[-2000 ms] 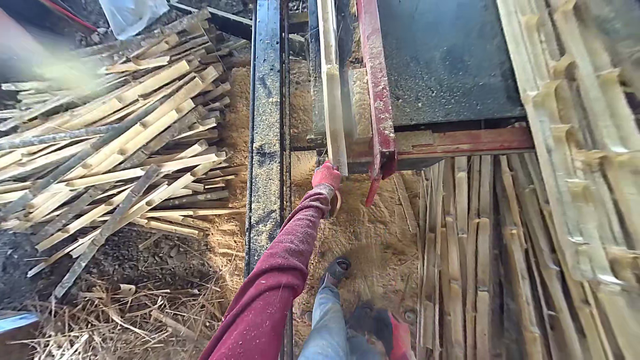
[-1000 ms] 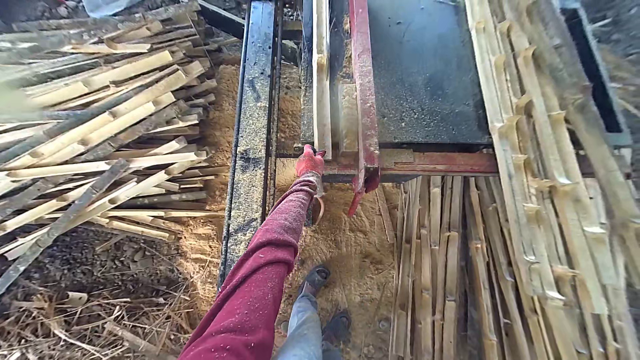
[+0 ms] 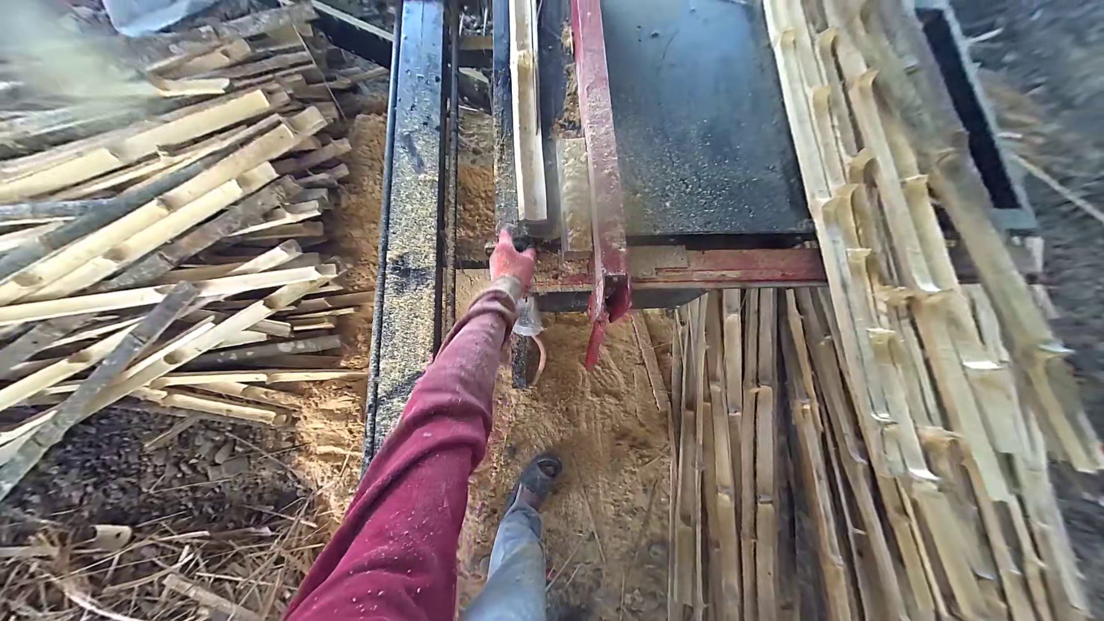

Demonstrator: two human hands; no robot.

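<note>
My left hand (image 3: 511, 259), in a reddish glove dusted with sawdust, is at the near end of the machine's dark rail. Its fingers are bent by a small dark part; whether they grip it is unclear. Just beyond the fingertips lies a split bamboo strip (image 3: 527, 129), lengthwise in the machine. A red metal bar (image 3: 601, 147) runs to its right. Below my wrist are a clear plastic piece (image 3: 528, 317) and a thin curved tube. My right hand is out of view.
A long dark steel beam (image 3: 410, 216) covered with sawdust stands left of my arm. Split bamboo (image 3: 164, 207) is heaped at the left. More strips lie across the black metal table (image 3: 707, 129) and on the ground (image 3: 733, 448) at the right. My sandaled foot (image 3: 539, 479) is on sawdust.
The gloved left hand was right at the strip's near end; now a small gap shows between them. The reddish shape low in the oldest frame is gone from view.
</note>
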